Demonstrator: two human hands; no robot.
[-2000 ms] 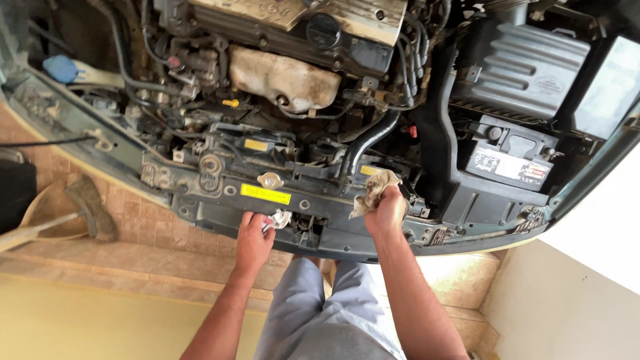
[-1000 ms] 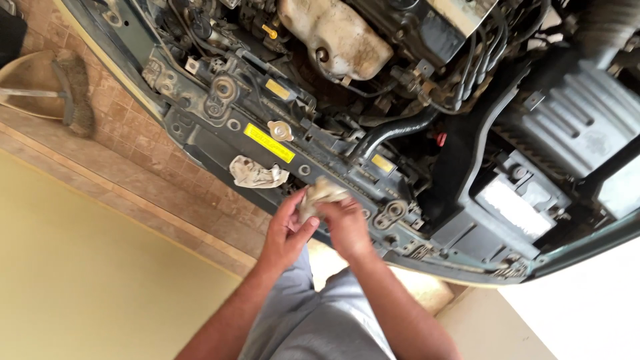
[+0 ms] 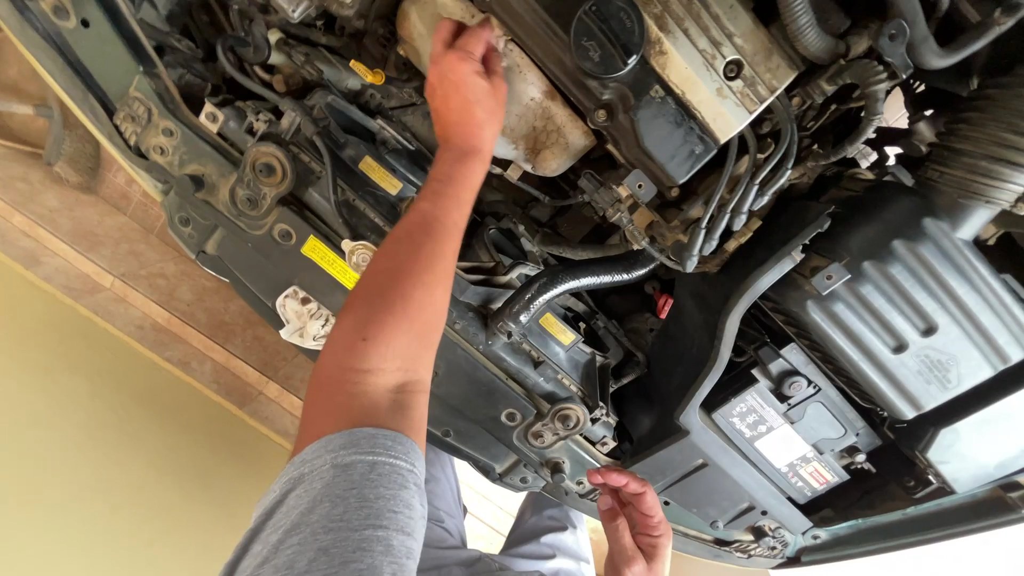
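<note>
My left hand (image 3: 468, 88) reaches over the engine to the stained metal heat shield (image 3: 544, 120), beside the black valve cover's edge. Its fingers are pinched together, with a small bit of pale crumpled cloth at the tips, mostly hidden by the hand. Low in the view, my right hand (image 3: 636, 520) is half curled and holds nothing, near the car's front edge. Another crumpled, dirty white cloth (image 3: 306, 318) lies on the radiator support panel (image 3: 472, 384), left of my left forearm. The radiator cap (image 3: 360, 256) is partly behind that forearm.
The black oil filler cap (image 3: 608, 36) sits on the valve cover. A black radiator hose (image 3: 576, 280) curves across the middle. The battery (image 3: 788, 436) and ribbed air filter box (image 3: 920, 312) are at the right. A broom head (image 3: 76, 144) rests on the tiled floor at the left.
My left hand has moved forward from the front panel to the heat shield. My right hand has drawn back from the cloth that both hands were at one second ago. The view has shifted closer.
</note>
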